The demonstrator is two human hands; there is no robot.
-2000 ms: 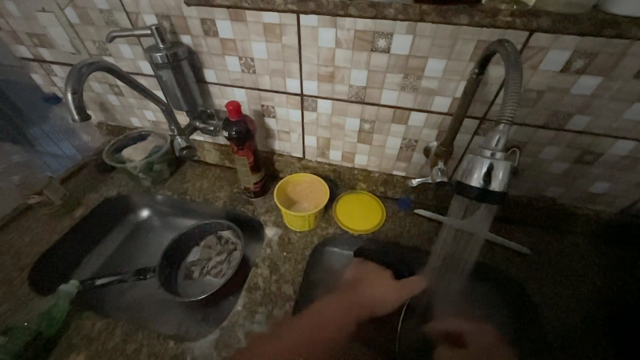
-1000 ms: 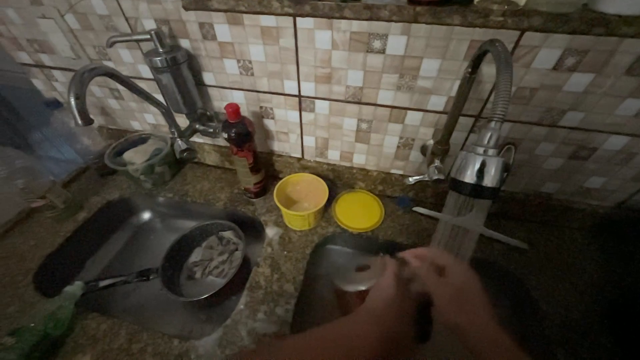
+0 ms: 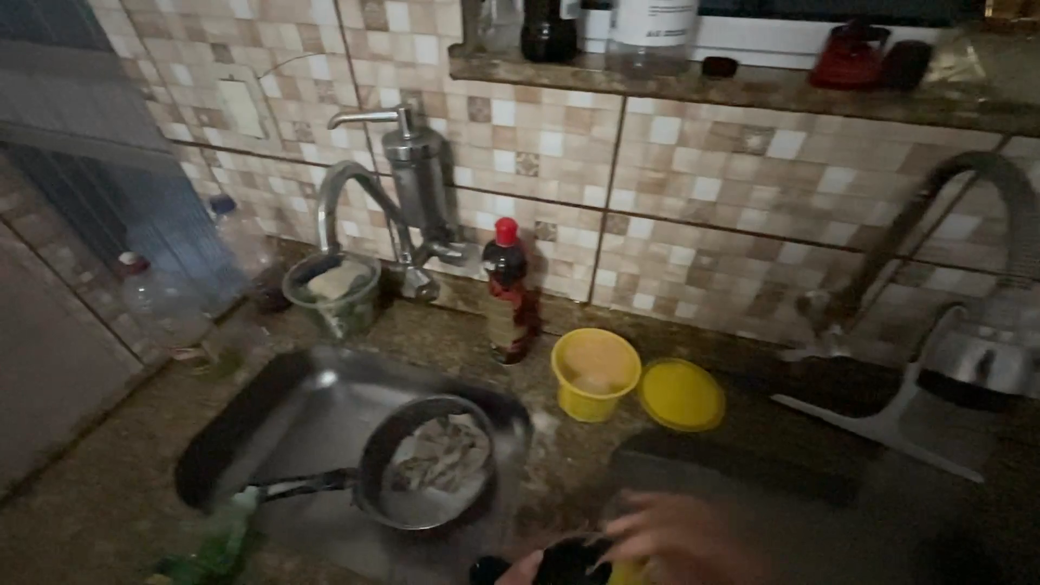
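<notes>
At the bottom edge, my left hand point(image 3: 522, 570) is mostly cut off, with its fingers against a black object point(image 3: 575, 561) that I cannot identify. My right hand point(image 3: 682, 532), blurred, reaches over that object from the right; a yellow thing point(image 3: 627, 571) shows just beneath its fingers. Whether the right hand grips either one is unclear. A pan point(image 3: 426, 461) holding pale, crumpled pieces sits in the left steel sink point(image 3: 309, 422). Behind the hands stand an open yellow tub point(image 3: 595, 374) with pinkish-beige contents and, beside it, a yellow lid point(image 3: 681, 395).
A red-capped bottle point(image 3: 508, 292) stands near the tiled wall. Left of it are a curved faucet point(image 3: 353, 183) and a clear container point(image 3: 333, 292). Plastic bottles point(image 3: 162, 305) line the far left. On the right, a hose faucet point(image 3: 979, 349) overhangs the dark right sink point(image 3: 731, 479) near a white T-shaped tool point(image 3: 890, 431).
The view has swung left. My hands have left the running water under the right faucet and are now left of it, near the front edge. No stream shows clearly now.
</notes>
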